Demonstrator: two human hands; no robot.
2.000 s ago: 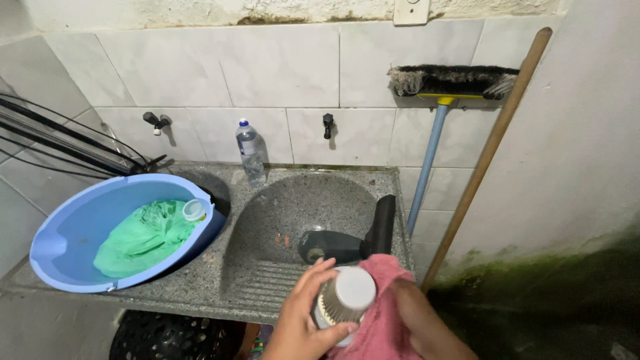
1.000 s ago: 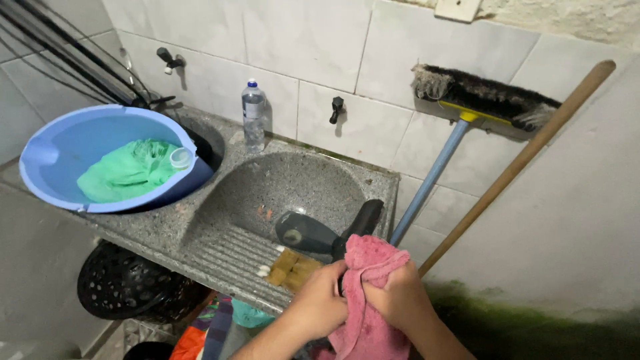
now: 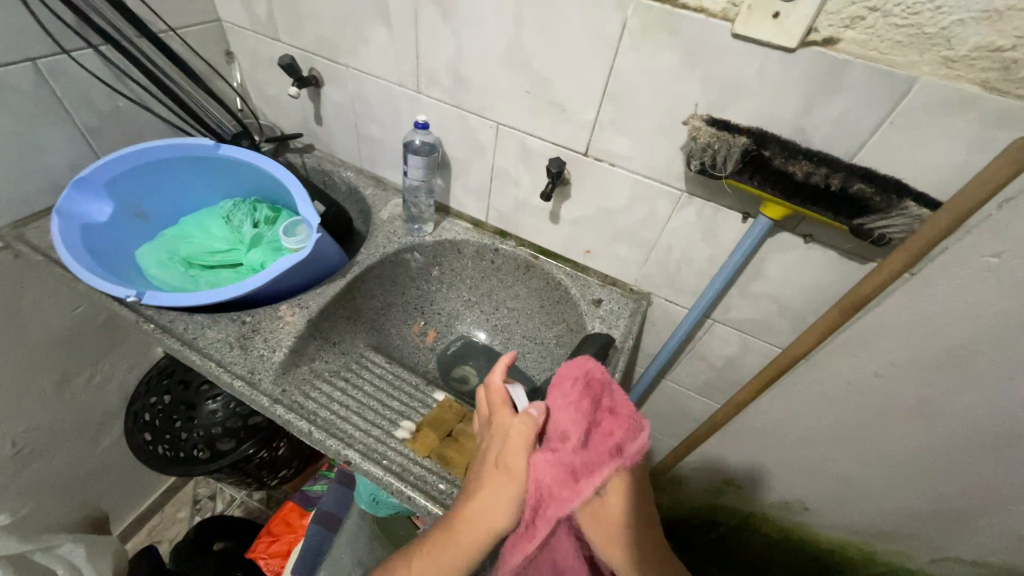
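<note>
My left hand point(image 3: 504, 440) grips a small white object point(image 3: 518, 395), mostly hidden by the fingers and the cloth. My right hand point(image 3: 620, 504) is wrapped in a pink cloth point(image 3: 592, 424), which touches the object and hides most of the fingers. Beyond the hands, a dark object with a black handle point(image 3: 592, 348) lies in the speckled stone sink basin point(image 3: 496, 280). Yellowish-brown blocks point(image 3: 440, 424) and small white pieces point(image 3: 406, 430) lie on the ribbed washboard, left of my left hand.
A blue plastic tub point(image 3: 88, 240) holding a green plastic bag point(image 3: 216, 248) stands on the left. A plastic bottle point(image 3: 420, 180) stands against the tiles, between two black taps. An upturned broom point(image 3: 808, 184) and a wooden pole point(image 3: 840, 312) lean at right. A black basket point(image 3: 192, 424) is below.
Two seconds ago my left hand held a ribbed, white-ended object in plain sight beside the cloth; now little of it shows. The view has shifted, and the washboard blocks have come into sight.
</note>
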